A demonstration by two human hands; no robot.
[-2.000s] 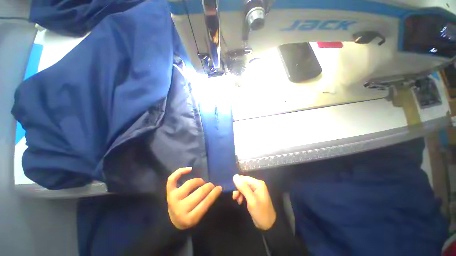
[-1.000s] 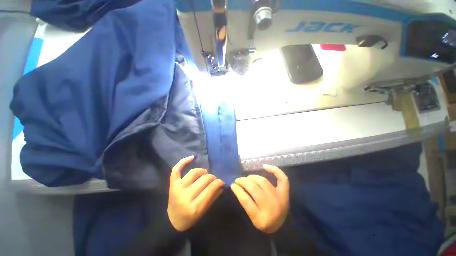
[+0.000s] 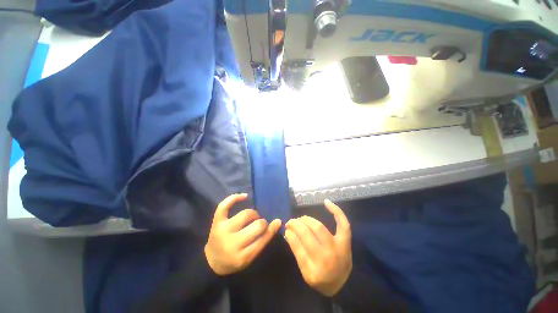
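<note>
A straight navy band (image 3: 269, 171) runs from the bright light at the needle down to the table's front edge. My left hand (image 3: 238, 235) pinches its near end from the left. My right hand (image 3: 320, 247) pinches it from the right, fingertips close to the left ones. Darker shiny lining (image 3: 217, 162) lies along the band's left side, joined to the heaped navy garment (image 3: 116, 116). The presser foot area (image 3: 268, 84) is at the band's far end; glare hides the needle.
The white JACK sewing machine (image 3: 391, 36) spans the top right. A dark phone-like rectangle (image 3: 365, 79) and a small red item (image 3: 402, 60) lie under its arm. The ridged table edge (image 3: 391, 186) crosses in front. Navy cloth (image 3: 428, 244) hangs below at right.
Over the last two seconds my right hand has shifted its grip, index finger now raised and spread. The band's near end stays between both hands. The view has shifted slightly.
</note>
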